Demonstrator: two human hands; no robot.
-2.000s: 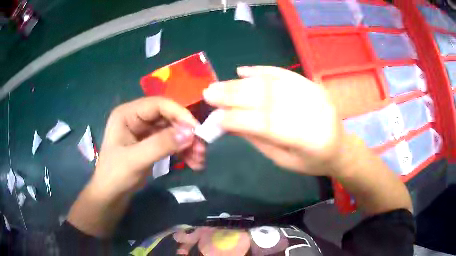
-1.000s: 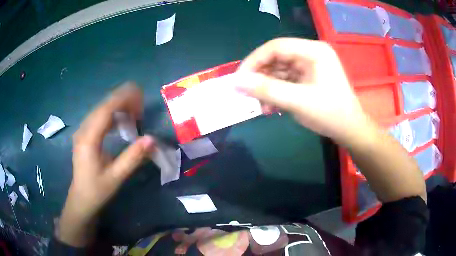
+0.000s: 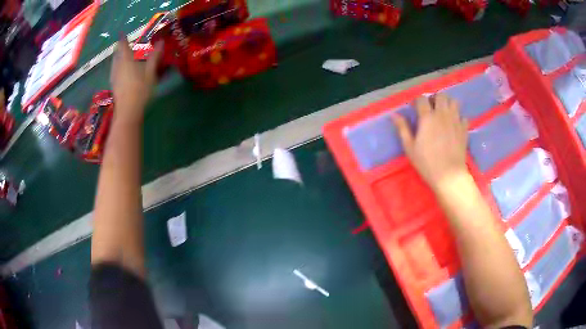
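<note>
My left hand (image 3: 133,80) is stretched over the green belt at upper left, blurred, with fingers spread beside a red retail box (image 3: 146,46); whether it grips the box is unclear. More red cartons (image 3: 228,54) lie just right of it. My right hand (image 3: 437,138) is over the red-orange component tray (image 3: 360,199), its fingertips at the bagged device (image 3: 376,142) in the upper left pocket. The fingertips' hold is unclear. Other pockets hold bagged devices (image 3: 523,183); two pockets below the hand show bare red.
A pale grey rail (image 3: 212,177) crosses between the belt and the near green table. White paper scraps (image 3: 284,165) lie on the table. A second tray (image 3: 546,71) is at far right. Another tray (image 3: 61,54) and more red cartons (image 3: 96,128) are at upper left.
The view has shifted toward the belt. My left hand has moved far forward to the belt cartons. My right hand has left the white-and-red box and moved to the tray.
</note>
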